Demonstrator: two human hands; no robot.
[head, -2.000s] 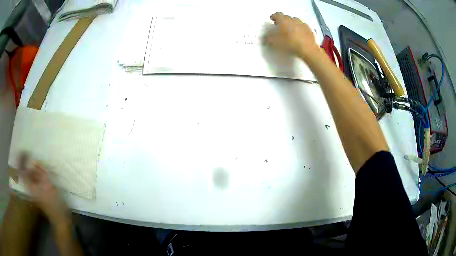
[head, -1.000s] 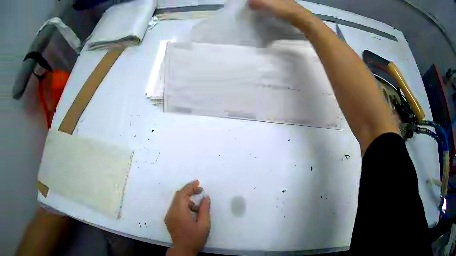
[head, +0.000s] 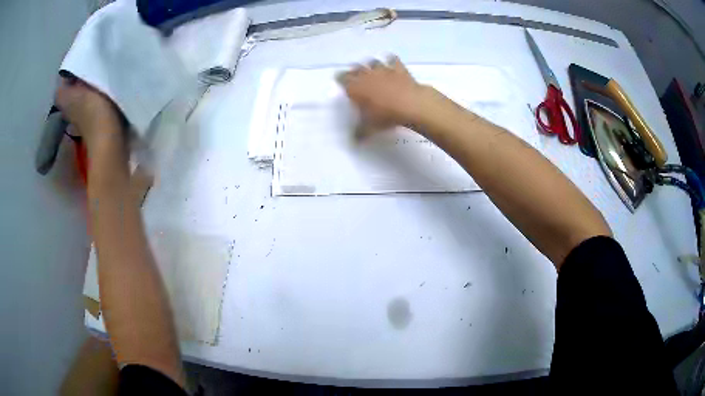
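My left hand (head: 89,108) is at the far left, blurred, and grips a white cloth piece (head: 127,58) that is lifted and hangs over the table's left edge. My right hand (head: 383,93) is over the stack of white cut pieces (head: 332,166) at the back middle, fingers spread and blurred. Whether its fingers pinch a sheet cannot be told. The stack lies flat, with a dark line along its front edge. A cream fabric piece (head: 193,290) lies at the left front, partly hidden by my left forearm.
Red-handled shears (head: 556,116) lie right of the stack. A steam iron (head: 614,147) with a yellow handle rests on a dark pad (head: 580,85) at the right. A folded white bundle (head: 220,46) and a long grey strip (head: 479,15) are at the back.
My left hand has moved from the front middle to the far left and now holds the white cloth. My right hand has come down from the back edge onto the stack; the shears are uncovered.
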